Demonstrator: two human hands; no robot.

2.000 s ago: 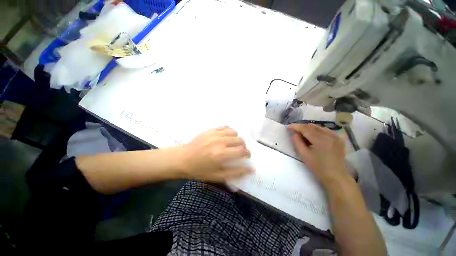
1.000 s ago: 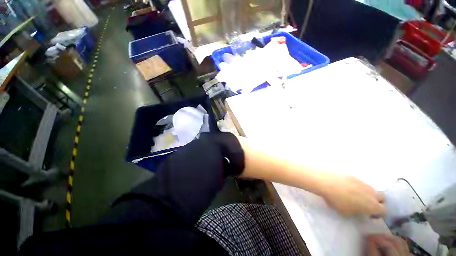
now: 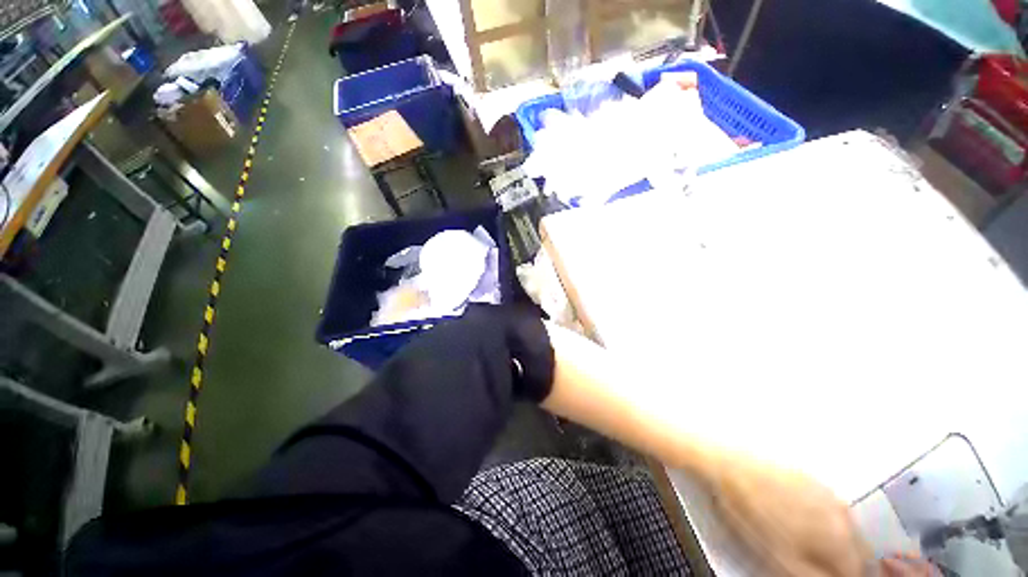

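Observation:
My left hand (image 3: pixel 789 524) is blurred, low on the right side of the white table (image 3: pixel 778 293), beside the needle plate (image 3: pixel 919 496). Its fingers point to the lower right, and I cannot tell whether it holds anything. Only a small, blurred part of my right hand (image 3: pixel 905 566) shows at the bottom edge, close to my left fingertips. A blurred grey part of the sewing machine (image 3: pixel 981 532) stands over the plate at the lower right. No fabric can be made out at the fingers.
A bright blue basket (image 3: pixel 750 113) with white pieces (image 3: pixel 631 141) stands at the table's far left corner. A dark blue bin (image 3: pixel 338 299) with white pieces is on the floor left of the table. A small wooden-topped stool (image 3: pixel 384 138) and a yellow-black floor line (image 3: pixel 214 299) lie further left.
The view has swung left from the machine to the aisle and bins. Since one second ago, both hands sit lower in the picture, and less of my right hand shows.

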